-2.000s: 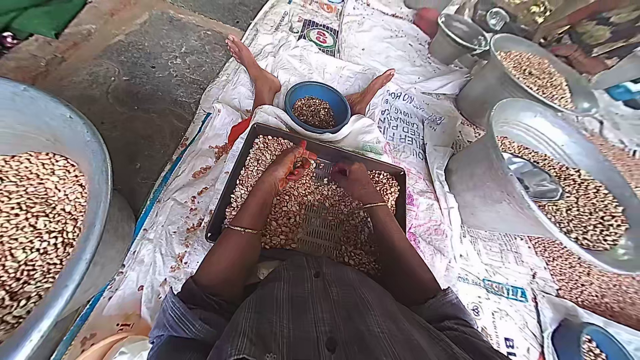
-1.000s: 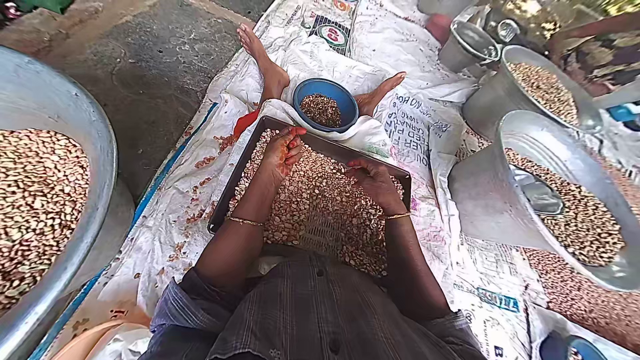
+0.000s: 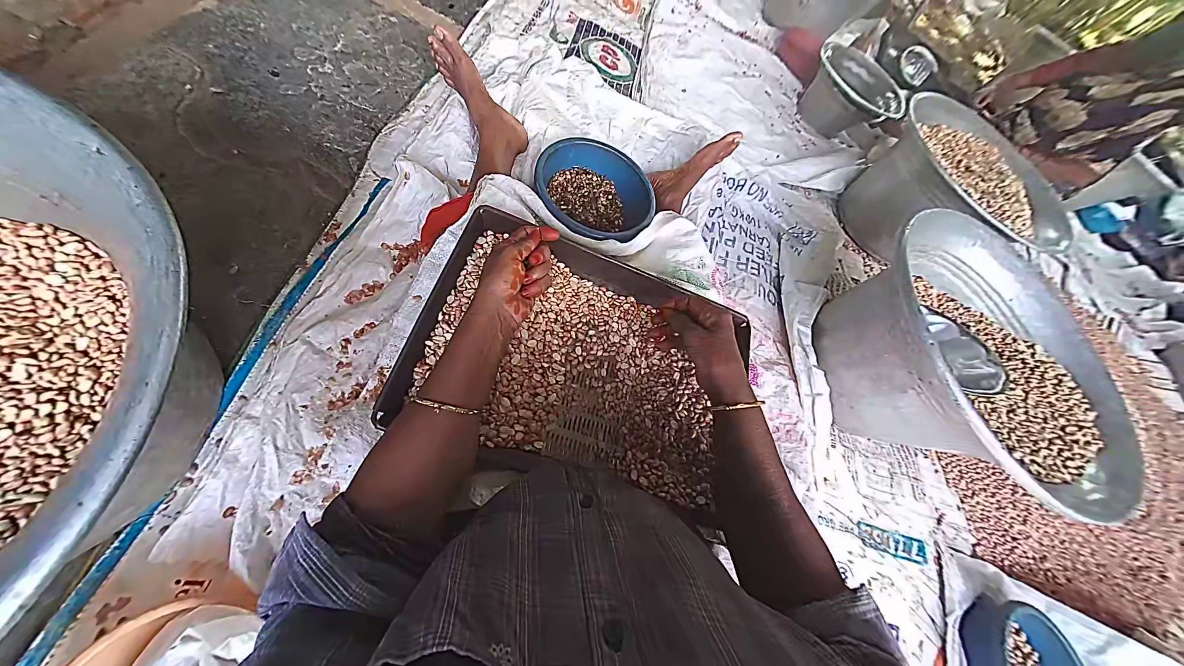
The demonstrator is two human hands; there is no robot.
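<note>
A dark rectangular tray [image 3: 396, 384] of pale and reddish-brown nuts or seeds [image 3: 555, 351] lies between my forearms; a slotted patch shows near its close edge. My left hand [image 3: 520, 274] is over the tray's far left part, thumb and fingertips drawn together; whether something small is between them cannot be told. My right hand [image 3: 696, 331] is at the tray's right side, fingers bent down close to the nuts; its hold is unclear. Just beyond the far edge sits a blue plastic bowl [image 3: 544, 166] with darker small pieces in it.
A large metal basin [image 3: 153, 268] of nuts stands at left. At right are metal basins [image 3: 860, 370] of nuts, one with a metal scoop [image 3: 967, 356], and a small metal bucket [image 3: 856, 83]. Loose nuts lie on printed woven sacks [image 3: 731, 55]. Part of another person shows at upper right.
My hands were close together over the tray's far part two seconds ago; they are now apart, the right one nearer the tray's right edge.
</note>
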